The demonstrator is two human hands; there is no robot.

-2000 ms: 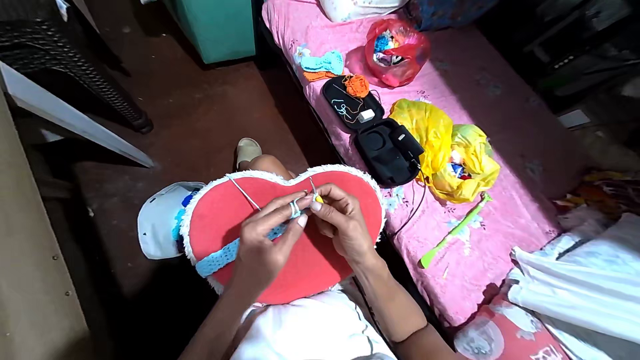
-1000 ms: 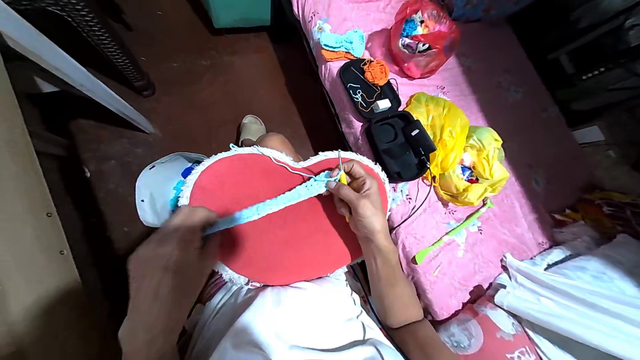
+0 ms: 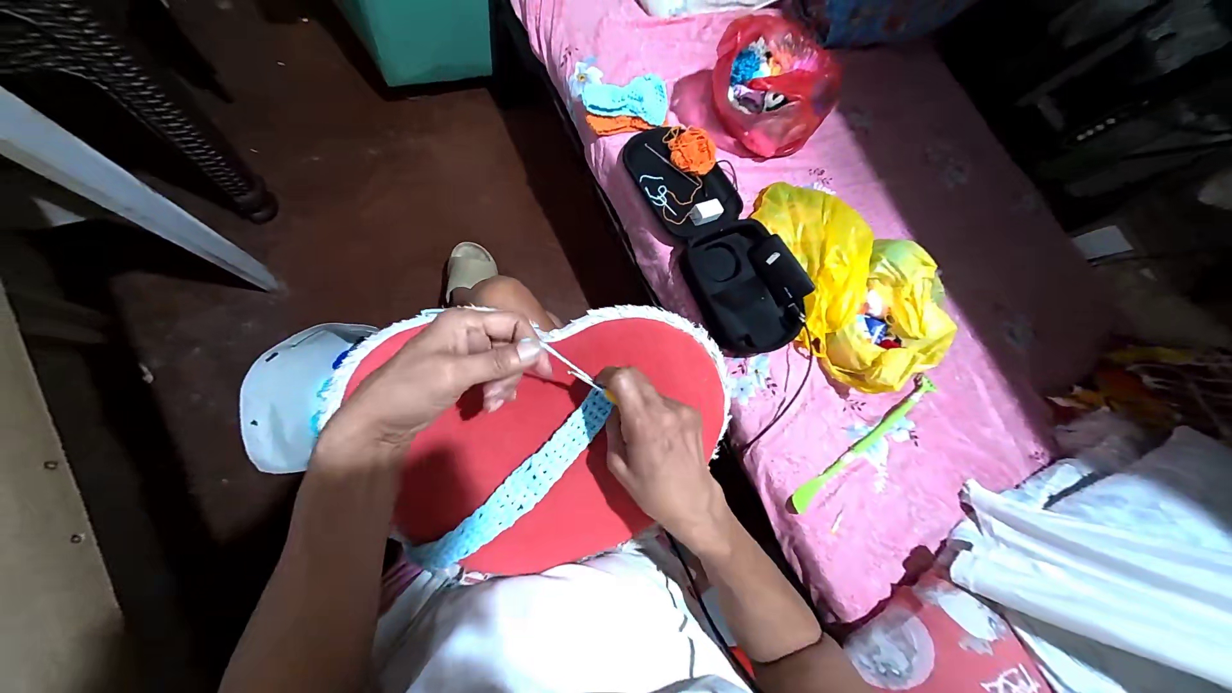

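Observation:
A light blue crocheted strip (image 3: pixel 520 486) runs diagonally over a red heart-shaped cushion (image 3: pixel 462 433) with white fringe, which lies on my lap. The strip's upper end is pinched in my right hand (image 3: pixel 654 438), where a bit of yellow shows, perhaps a crochet hook's handle; most of that tool is hidden by the fingers. Above the cushion's left half, my left hand (image 3: pixel 452 371) pinches a pale yarn (image 3: pixel 568 364) that stretches to the right fingertips. The strip's lower end hangs at the cushion's near edge.
On the pink-covered bed to the right lie an open black case (image 3: pixel 741 289), an orange yarn ball (image 3: pixel 691 150), red (image 3: pixel 813 96) and yellow (image 3: pixel 837 337) plastic bags, and a green plastic stick (image 3: pixel 857 448). A pale container (image 3: pixel 279 399) stands left of the cushion; a chair leg (image 3: pixel 144 192) is farther left.
My left hand, low at the cushion's left edge a second ago, is now up over the cushion near my right hand, with yarn taut between them. The strip now slants more steeply.

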